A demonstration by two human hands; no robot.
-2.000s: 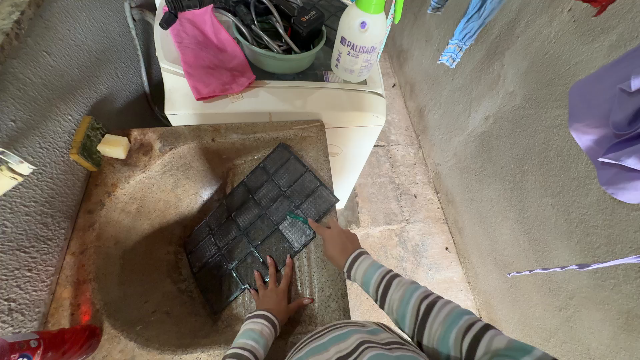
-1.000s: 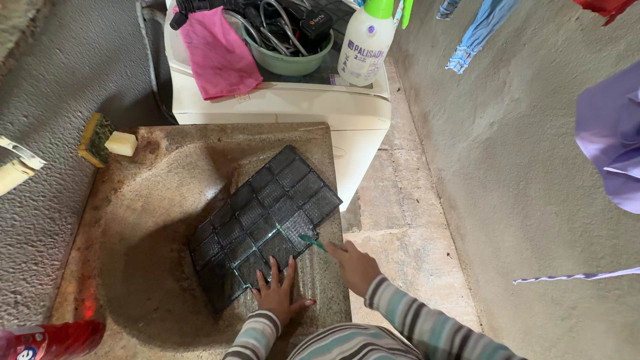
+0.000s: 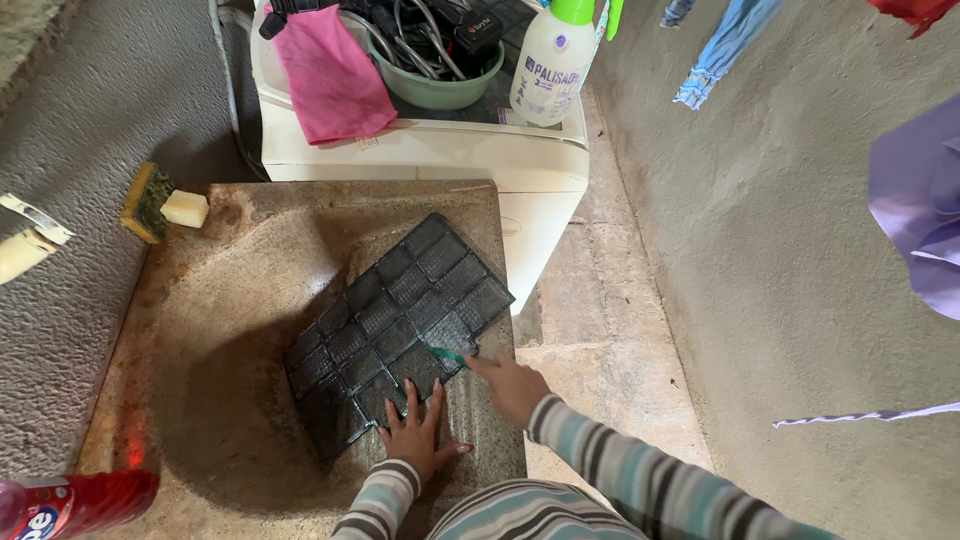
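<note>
A black gridded plastic panel [image 3: 397,292] leans tilted in the stone wash sink [image 3: 202,322], over its ribbed slope. My left hand [image 3: 416,439] lies with fingers spread, its fingertips on the panel's lower edge. In my right hand [image 3: 514,386] is a small green brush [image 3: 448,355], its head against a panel square that looks paler and frothy. Wet lines shine along several squares near my left fingers. The brush's handle end is hidden in my right hand.
A yellow sponge [image 3: 142,202] and a soap block [image 3: 184,208] sit at the sink's back left corner; a red bottle [image 3: 112,499] lies front left. Behind, a white washing machine [image 3: 442,154] bears a pink cloth [image 3: 330,82], a green bowl [image 3: 439,91] of cables and a spray bottle [image 3: 551,67].
My right hand, with the green brush, has shifted back and forth a little over the panel's right side. My left hand has stayed at the lower edge.
</note>
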